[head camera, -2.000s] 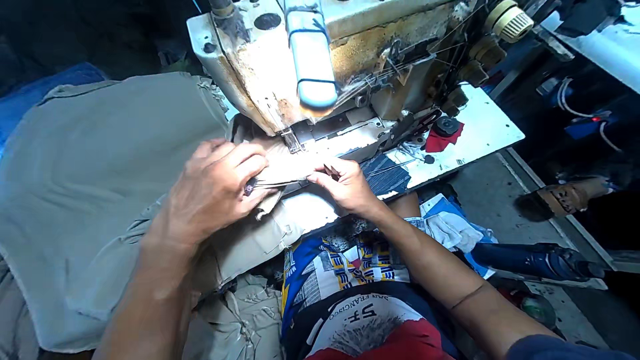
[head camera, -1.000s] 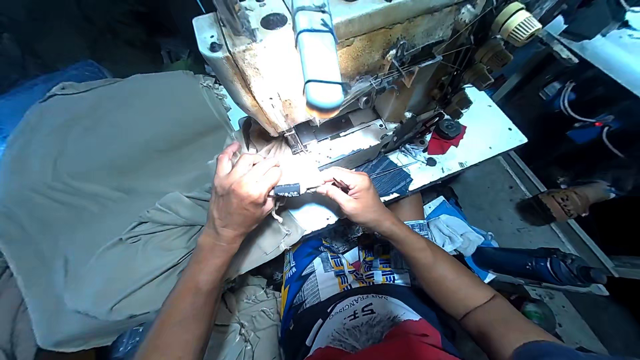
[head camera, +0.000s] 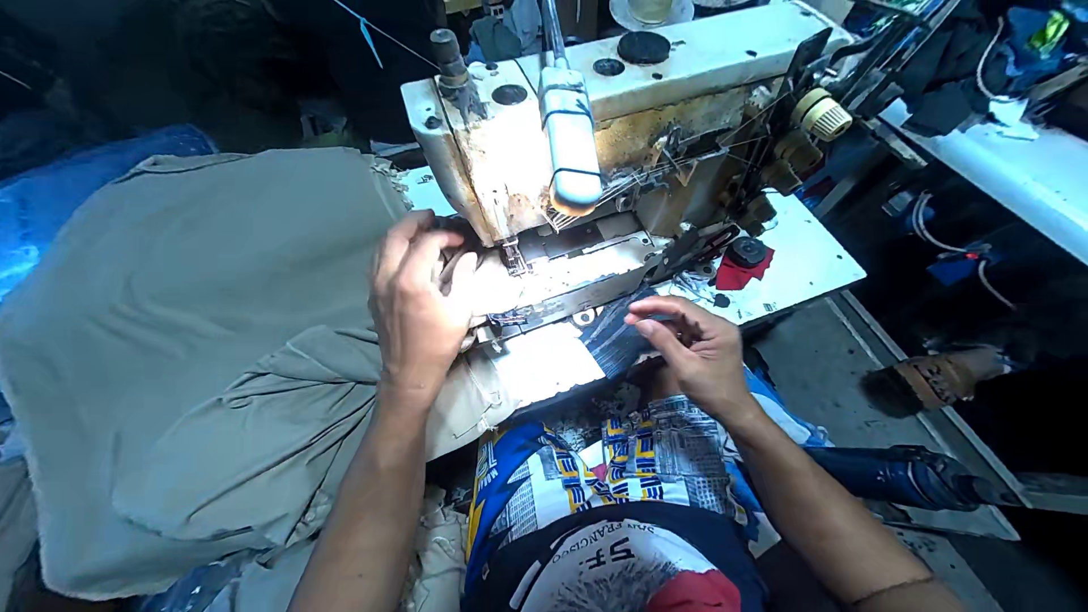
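A large grey-green cloth (head camera: 212, 280) lies left of an industrial sewing machine (head camera: 476, 161). My left hand (head camera: 421, 297) is at the cloth's right side, just left of the presser foot (head camera: 513, 257); its fingers are bent, and whether they pinch the cloth is hidden. My right hand (head camera: 693, 348) is raised over the front edge of the machine table, thumb and fingers apart, holding nothing. Beneath its fingertips lies a dark blue fabric piece (head camera: 616, 340). A small dark item (head camera: 508, 318) shows right of my left hand, too blurred to name.
A lamp (head camera: 571, 144) is strapped along the machine head. On the table (head camera: 816, 263) at right lie a red cloth (head camera: 741, 274) and a black round part (head camera: 747, 250). Another table (head camera: 1011, 178) stands at far right. A person's sandalled foot (head camera: 943, 378) is on the right.
My hands, close together in front of the needle before, are now apart. The right hand has moved right and let go of what it held; the left is beside the presser foot.
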